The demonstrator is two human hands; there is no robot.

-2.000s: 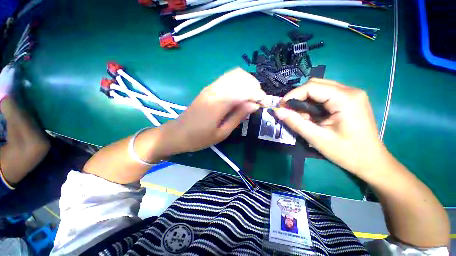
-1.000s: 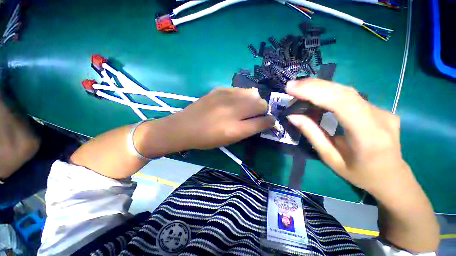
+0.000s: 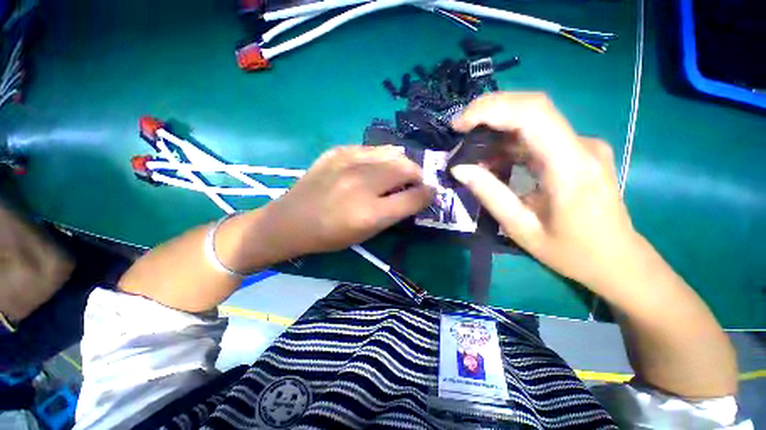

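Note:
White cables with red plugs (image 3: 151, 128) lie at the left and run under my left hand (image 3: 357, 197). Its thumb and forefinger are pinched on thin wire ends, barely visible, over the white reference card (image 3: 445, 210). One cable end with bare coloured wires (image 3: 406, 285) sticks out below this hand, at the bench's front edge. My right hand (image 3: 550, 180) is right of the card, thumb and forefinger apart. Something dark shows between them; I cannot tell whether it is a housing or shaded fingers. Loose black housings (image 3: 432, 92) lie in a pile beyond the card.
More white cables (image 3: 353, 17) with red plugs and coloured wire ends lie at the back. A blue-rimmed tray (image 3: 693, 63) is at the upper right. Black tape (image 3: 480, 273) crosses the green bench near its front edge. Another person's arm (image 3: 29, 260) is at the far left.
My hands were close together at the fingertips two seconds ago; they are now slightly apart, and the right thumb and forefinger have spread. The view has shifted somewhat.

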